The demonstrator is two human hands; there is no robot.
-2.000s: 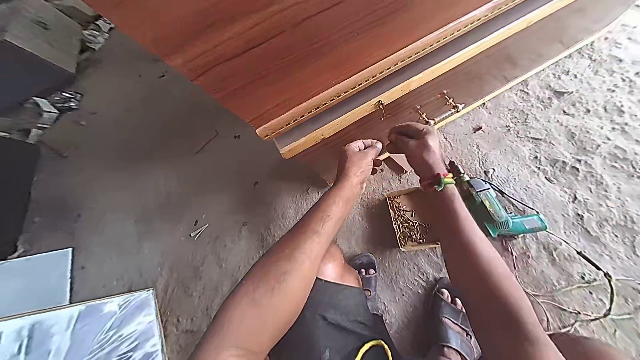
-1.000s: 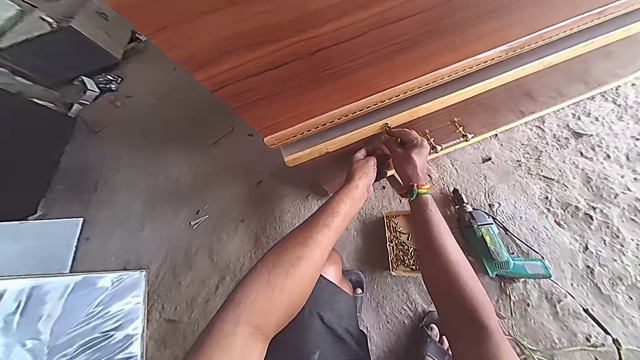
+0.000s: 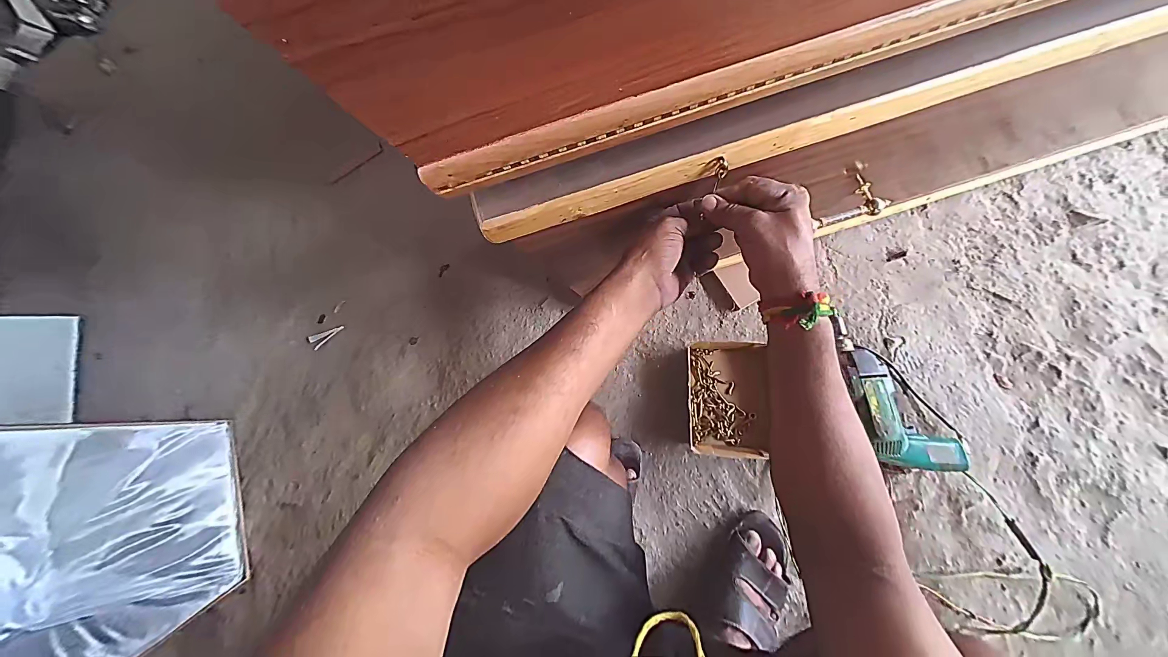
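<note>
My left hand [image 3: 680,246] and my right hand [image 3: 765,219] meet at the lower side of a wooden casket-like box [image 3: 958,164], fingertips almost touching. Something small and thin is pinched between them, too small to name. Just above the fingertips a small brass-coloured fitting [image 3: 720,168] sits on the pale wood edge strip [image 3: 620,187]. Right of my right hand, a metal bar handle [image 3: 844,217] with a brass-coloured bracket [image 3: 865,190] is on the side panel. A reddish-brown wood panel [image 3: 547,73] with beaded trim lies above.
An open box of screws [image 3: 728,449] stands on the rough floor below my hands. Right of my forearm lies a green power drill [image 3: 899,429] with its cord [image 3: 1004,520]. A plastic-wrapped panel [image 3: 119,520] is at lower left. A small wooden piece [image 3: 737,285] lies beneath my right hand.
My hands were apart from the box's side two seconds ago; my right hand then reached up to it near the fitting. Now both hands are together just below the fitting.
</note>
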